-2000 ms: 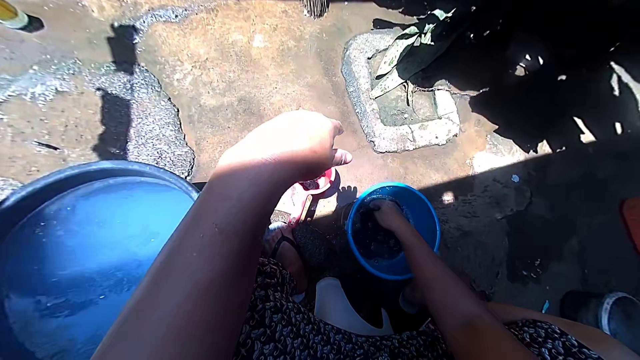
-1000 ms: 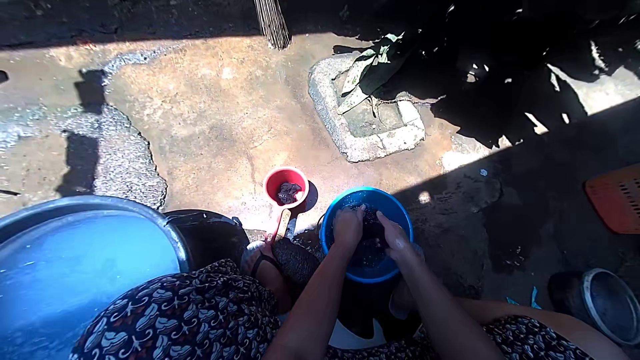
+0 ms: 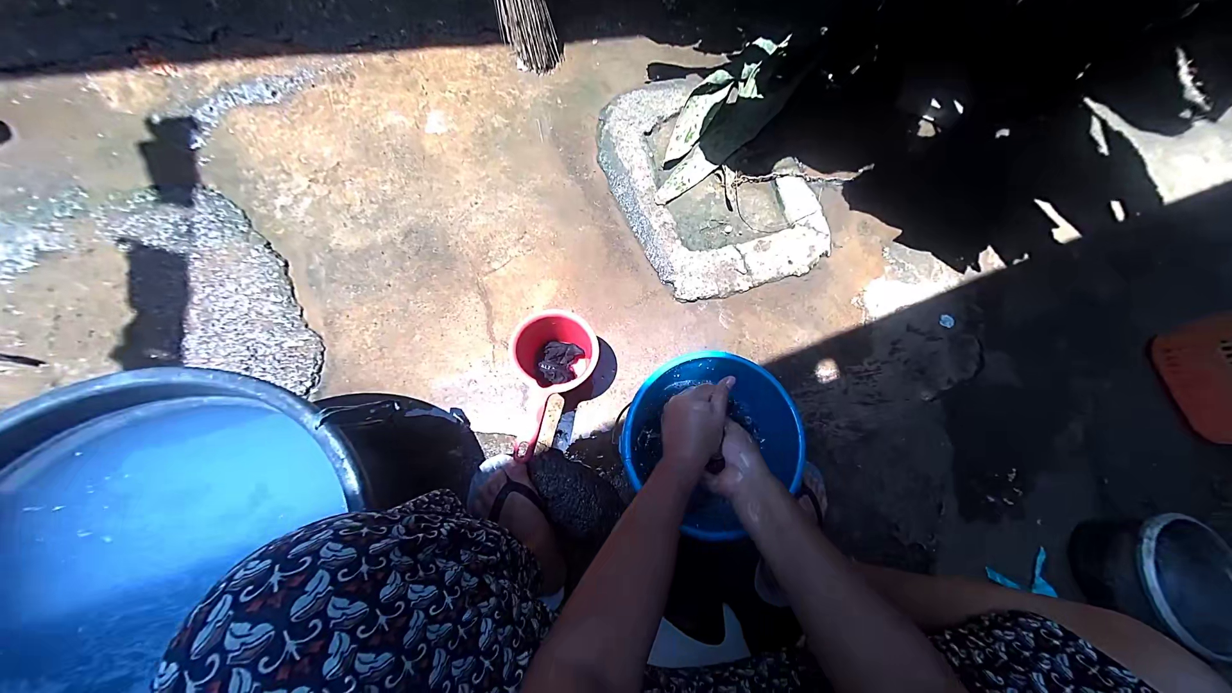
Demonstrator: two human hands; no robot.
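Observation:
Both my hands are together over the blue plastic bucket [image 3: 635,462], which holds water and stands between my feet. My left hand [image 3: 695,423] is closed on a dark wet cloth, mostly hidden by the fingers. Against it, lower and to the right, my right hand [image 3: 739,462] grips the same dark cloth [image 3: 715,464], a small bit of which shows between the hands. Left of the bucket stands a red plastic dipper [image 3: 521,351] with a dark cloth [image 3: 558,362] in it, its handle toward me.
A large tub of water [image 3: 337,452] stands at the left, beside a dark container [image 3: 404,448]. Ahead are a square concrete curb [image 3: 760,258] with a leafy plant [image 3: 698,130] and a stick broom [image 3: 529,34]. An orange plastic item [image 3: 1193,375] and a dark pot [image 3: 1145,568] lie at the right.
My left hand, stretched forward two seconds ago, came into the bucket beside the right. Since one second ago the hands have closed together on the dark cloth.

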